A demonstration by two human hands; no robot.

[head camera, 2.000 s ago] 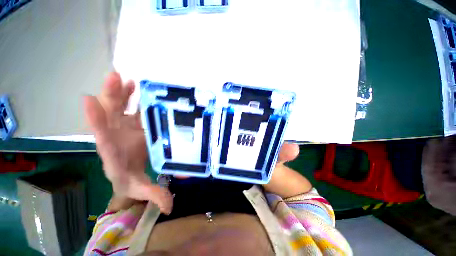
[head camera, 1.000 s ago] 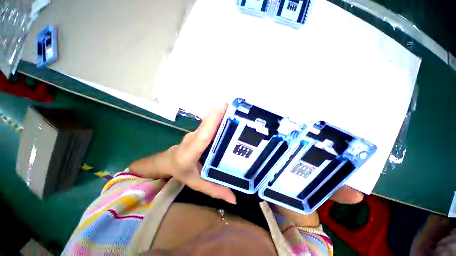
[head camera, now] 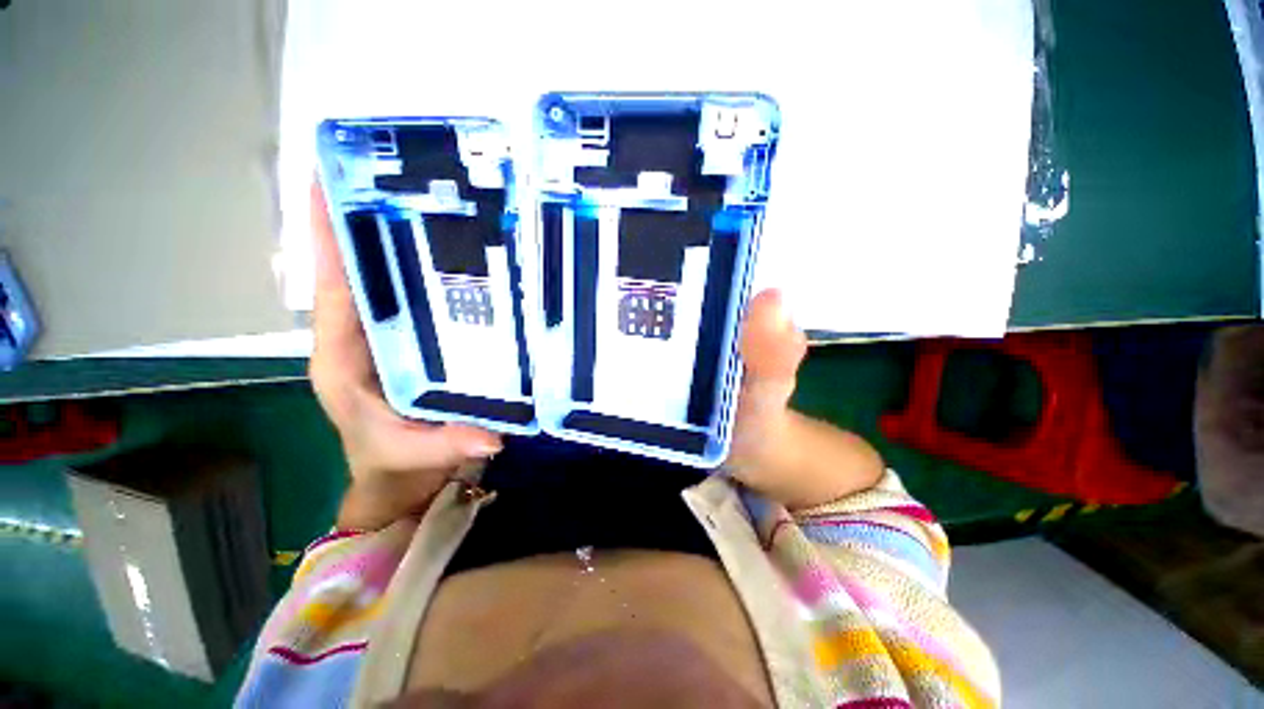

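Observation:
Two light-blue phone housings with black inner pads are held side by side, insides facing up, above the near edge of the white sheet (head camera: 887,208). The left housing (head camera: 478,360) is held by my left hand (head camera: 367,402), with the thumb at its lower edge and the fingers behind its left side. The right housing (head camera: 624,367) is held by my right hand (head camera: 765,395) at its lower right side; most of those fingers are hidden behind it. A small dark grid mark shows on each pale panel. The housings nearly touch along their inner long sides.
A beige-grey board (head camera: 139,166) lies left, with a loose housing (head camera: 14,312) at the frame edge. Clear film (head camera: 1042,194) lies along the sheet's right side. Below are a brown carton (head camera: 173,554) and a red stool (head camera: 1026,429). Part of a person shows at far right.
The view has turned back level. Both housings now stand more upright in view and higher in the frame. The housings at the sheet's far end have left the view.

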